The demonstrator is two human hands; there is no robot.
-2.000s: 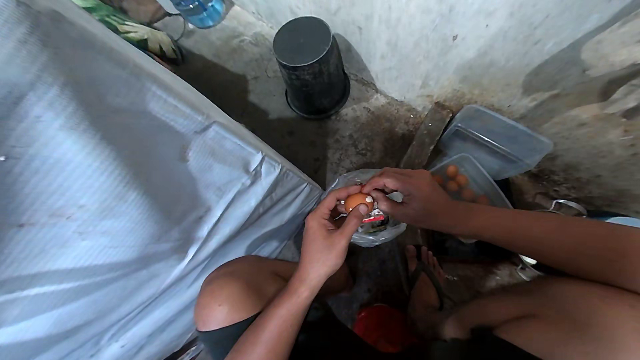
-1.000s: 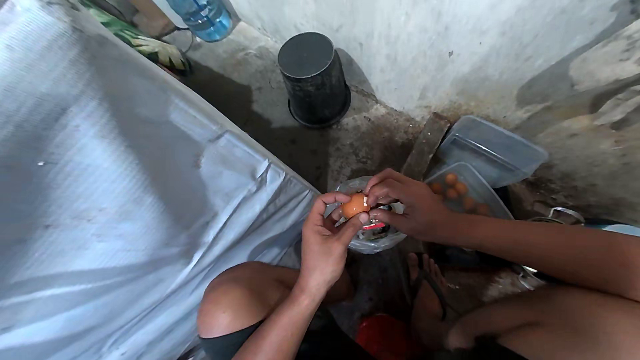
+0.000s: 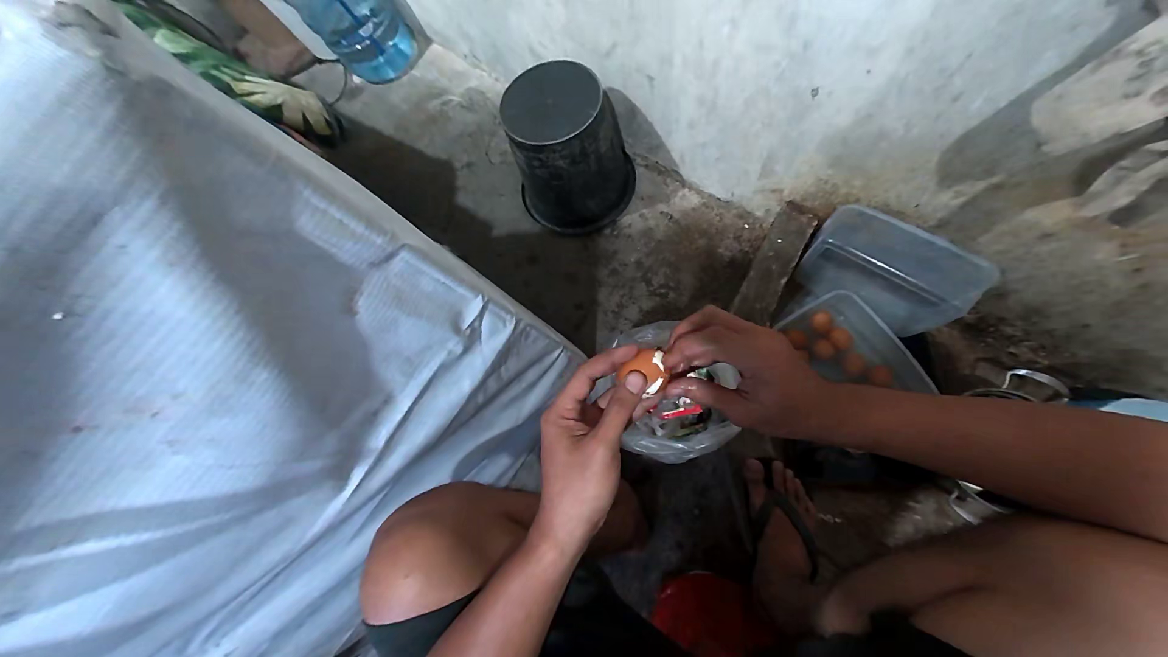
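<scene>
A brown-shelled egg (image 3: 641,368) with a partly broken shell is held over a bin lined with a clear plastic bag (image 3: 680,449). My left hand (image 3: 589,429) grips the egg between thumb and fingers. My right hand (image 3: 753,370) touches the egg's right end with its fingertips, where white shows through the cracked shell. Inside the lined bin lies mixed waste, with a red piece (image 3: 677,411) among it. Several brown eggs (image 3: 824,349) lie in a clear plastic container (image 3: 899,356) just behind my right wrist.
An upturned black bucket (image 3: 568,151) stands near the wall. A clear plastic lid or tray (image 3: 899,265) and a wooden board (image 3: 776,260) are beside the egg container. A sheet-covered surface (image 3: 228,365) fills the left. A blue water bottle (image 3: 365,41) is at the top; a red object (image 3: 707,616) lies below.
My left hand keeps hold of the egg while my right fingers stay at its end. More white shows on the egg than two seconds ago.
</scene>
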